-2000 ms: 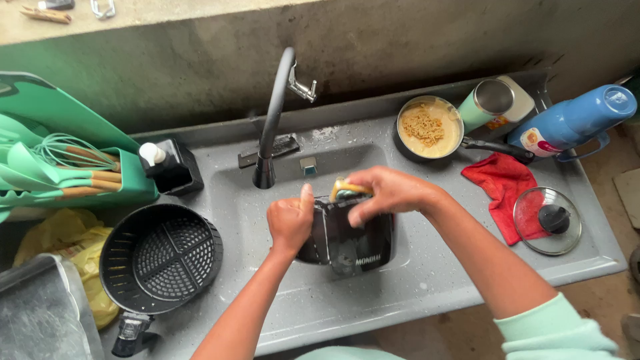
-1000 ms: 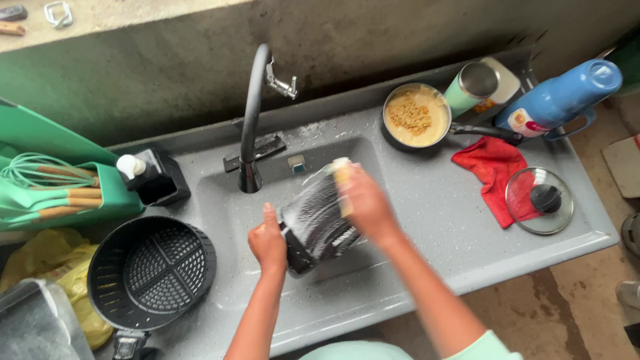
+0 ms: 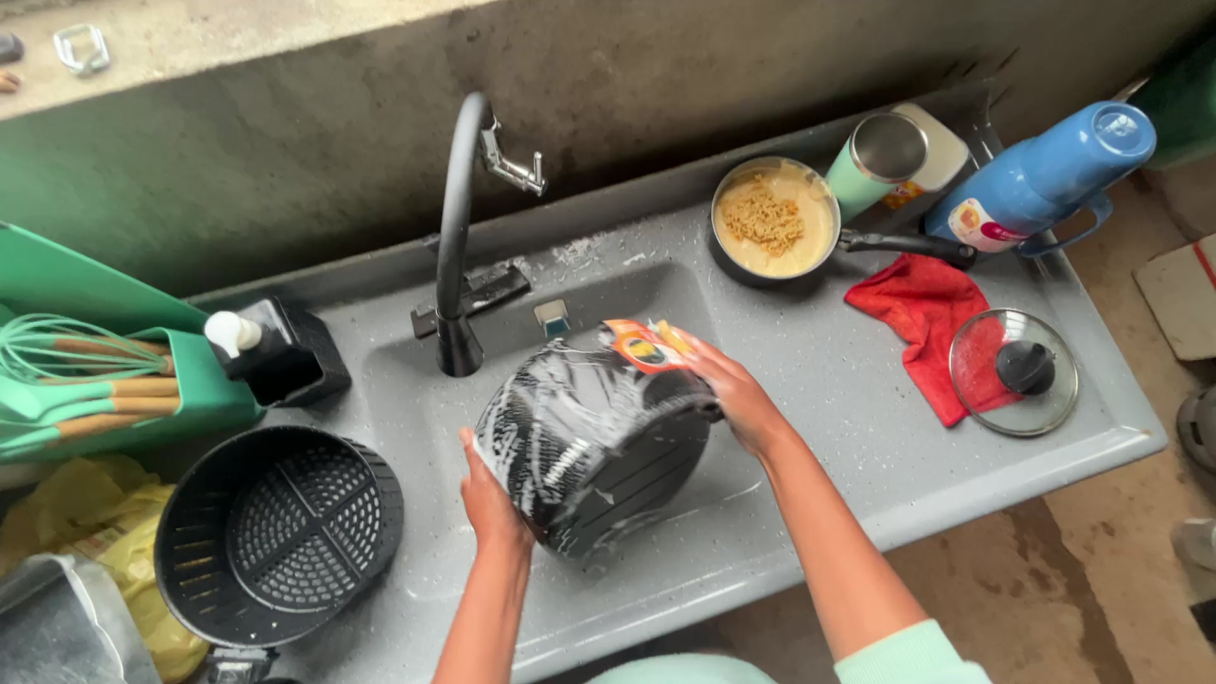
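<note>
A black air fryer drawer (image 3: 589, 446), streaked with white suds, is tilted over the grey sink basin (image 3: 399, 380), its ribbed underside partly facing me. My left hand (image 3: 496, 503) grips its left side. At its upper right edge is my right hand (image 3: 727, 385), with a yellow sponge (image 3: 671, 336) under the fingers, against the drawer. An orange sticker (image 3: 646, 347) shows on the drawer beside the sponge. The black faucet (image 3: 458, 237) arches up behind the basin, and no water is seen running from it.
Left are a perforated black basket (image 3: 294, 541), a soap dispenser (image 3: 275, 351), a green utensil holder (image 3: 209, 389) and a yellow plastic bag (image 3: 142, 570). Right are a saucepan with food (image 3: 774, 223), a green tumbler (image 3: 864, 166), a blue thermos (image 3: 1035, 180), a red cloth (image 3: 912, 323) and a glass lid (image 3: 978, 380).
The drawer has been turned, so its underside now shows more. Suds that were not plain two seconds ago cover its side. My right hand has moved with the sponge to the drawer's upper right edge.
</note>
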